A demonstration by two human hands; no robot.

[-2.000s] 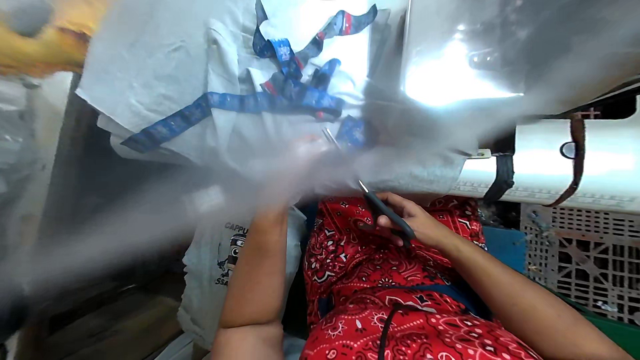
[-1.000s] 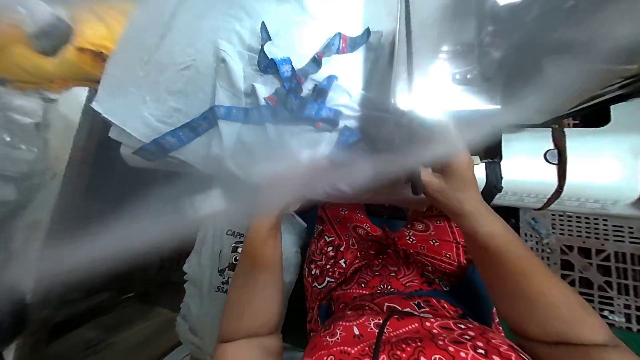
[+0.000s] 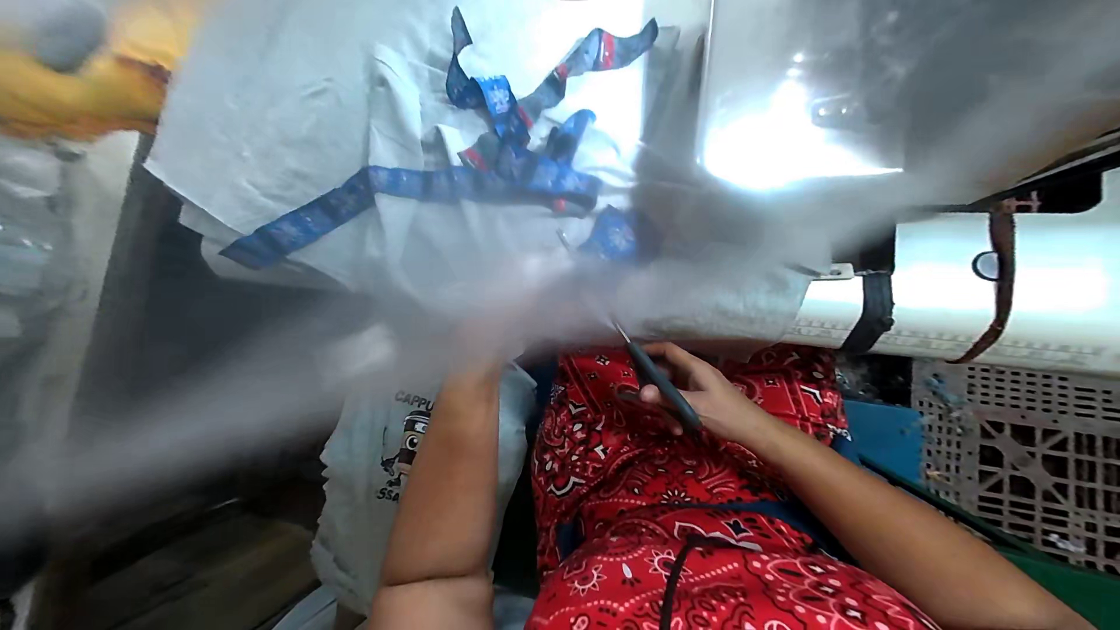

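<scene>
My right hand [image 3: 700,398] holds a dark-handled tool [image 3: 663,385] with a thin metal shaft or blade, pointing up and left; a blurred band across the view hides its exact kind. My left hand [image 3: 507,306] lies at the near edge of pale fabric [image 3: 289,131], mostly hidden by that blur, so its fingers cannot be made out. Beyond both hands, a blue patterned ribbon [image 3: 429,182] with red parts lies twisted on the fabric. A separate-looking blue piece [image 3: 612,234] is close to the tool's tip.
At the right are a shiny machine surface [image 3: 779,105] and a white cylindrical part [image 3: 1067,271] with straps. Below it stands a perforated plastic crate [image 3: 1032,455]. A printed pale cloth [image 3: 350,490] hangs left of my lap, and yellow material [image 3: 79,87] lies upper left.
My right hand, raised higher behind the blur one second ago, is now lower, with the dark-handled tool plainly visible again. The blue ribbon stays in about the same place.
</scene>
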